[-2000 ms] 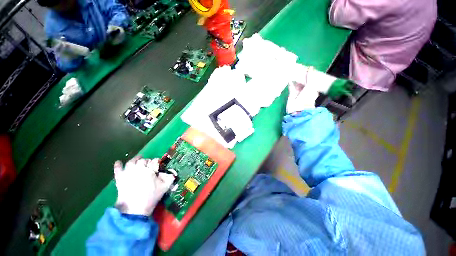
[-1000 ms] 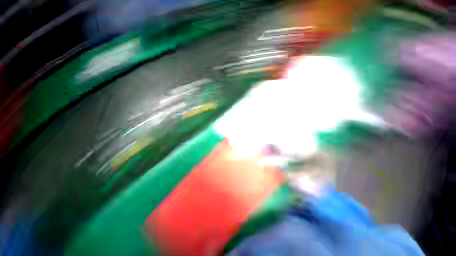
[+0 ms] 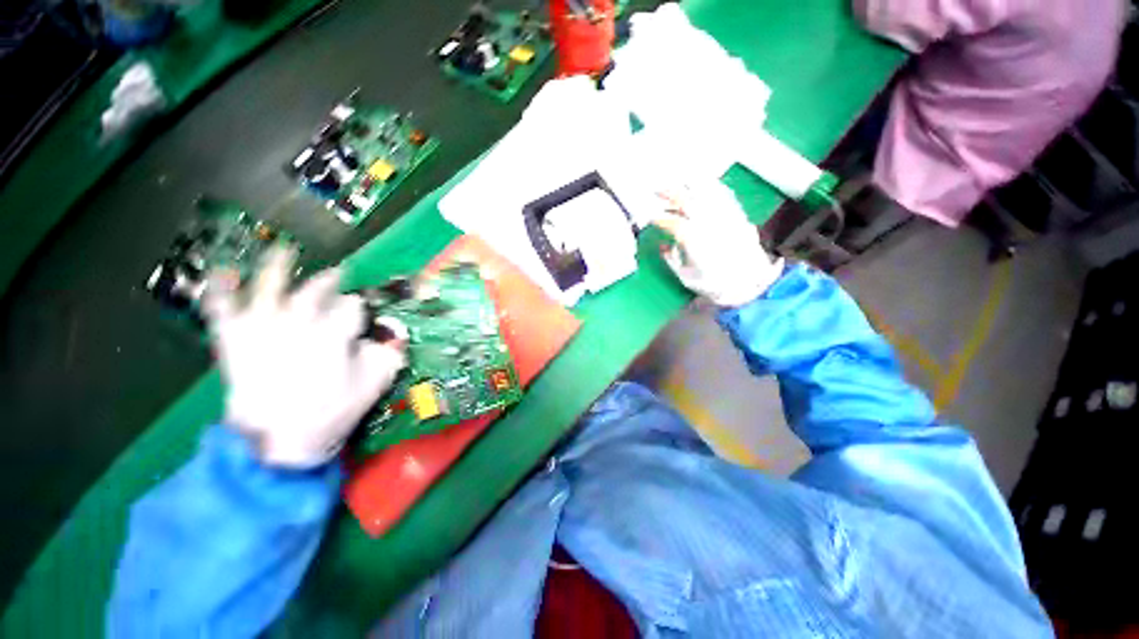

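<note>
A green circuit board [image 3: 456, 337] lies at an angle over the red-orange pad [image 3: 543, 315], with black round parts at its upper left and a yellow block at its lower edge. My gloved left hand [image 3: 294, 356] is blurred, fingers spread, at the board's left edge, thumb by a black and white part. My gloved right hand [image 3: 718, 243] is right of the black box [image 3: 537, 225], fingers slightly bent and apart, with nothing visible in them. The white glue cartridge [image 3: 777, 165] lies beyond it, its green cap at the right.
White cloth [image 3: 687, 69] and white paper [image 3: 500, 169] lie behind the pad. Several boards sit on the dark conveyor [image 3: 250, 137] at the left. A red-orange stand [image 3: 582, 38] is at the top. A person in pink [image 3: 974, 100] is at the upper right.
The pad was bare one second ago; a board now lies on it, angled differently from the earlier one. My right hand has left the cartridge and come nearer the black box.
</note>
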